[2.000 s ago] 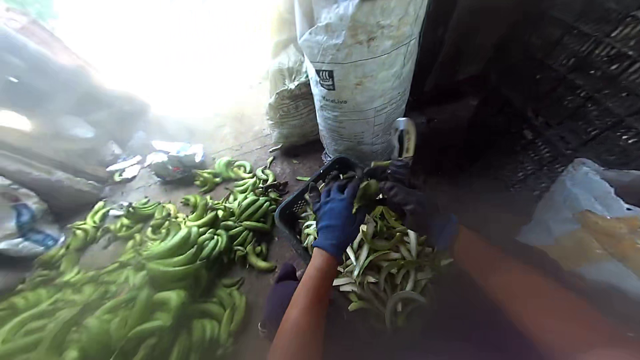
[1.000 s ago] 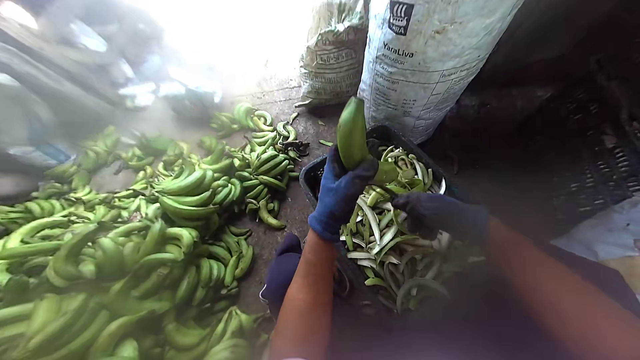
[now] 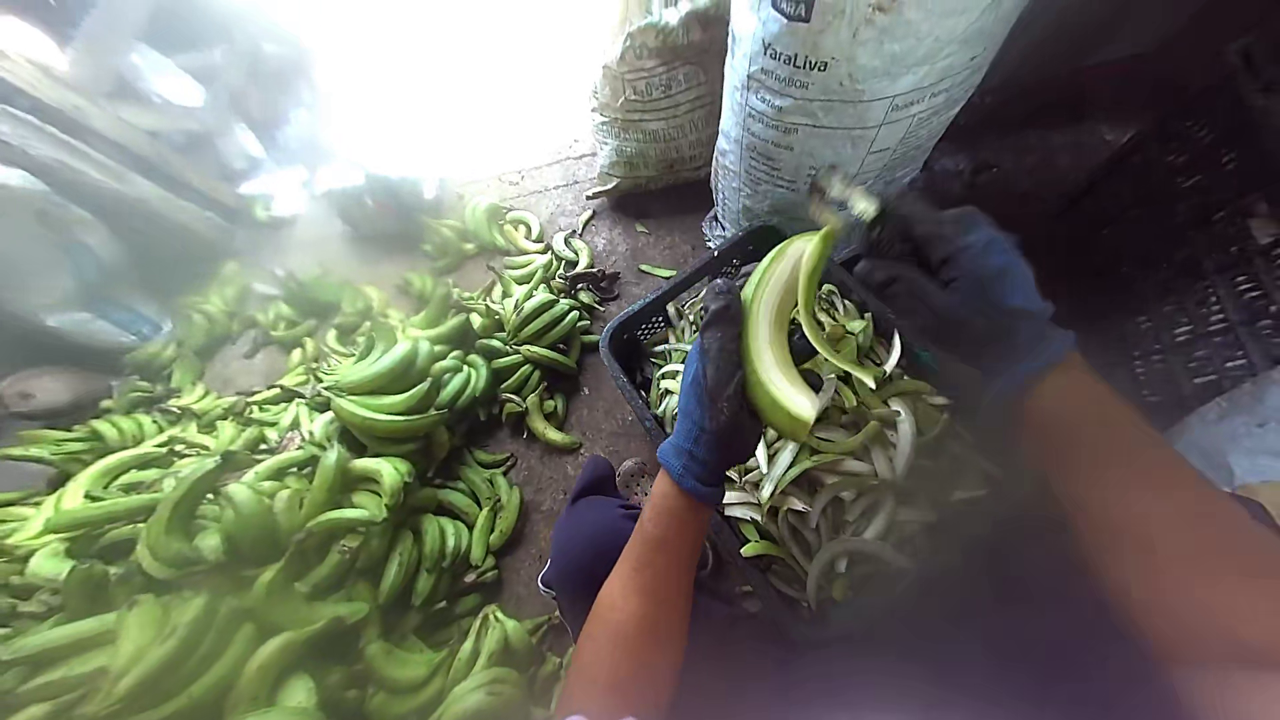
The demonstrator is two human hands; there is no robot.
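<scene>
My left hand point(image 3: 712, 395), in a blue glove with dark palm, holds a green plantain point(image 3: 775, 345) upright over a black plastic crate point(image 3: 625, 340). A long strip of skin point(image 3: 822, 310) stands away from the plantain's right side, and pale flesh shows beside it. Just right of its top is my right hand point(image 3: 940, 270), also gloved and blurred, closed on a small tool point(image 3: 848, 197) with a pale, blurred end; its kind cannot be told. Loose peel strips point(image 3: 800, 480) lie heaped in the crate below both hands.
A large heap of green plantain bunches point(image 3: 390, 390) covers the floor at left. Two woven sacks, one printed white point(image 3: 850, 90) and one duller point(image 3: 660, 110), stand behind the crate. My knee point(image 3: 590, 540) is beside the crate. Dark slatted crates point(image 3: 1210, 300) stand at far right.
The plantain in my left hand, whole-skinned one second ago, now has a strip lifted and flesh bared. My right hand has moved up from over the peels to the plantain's top.
</scene>
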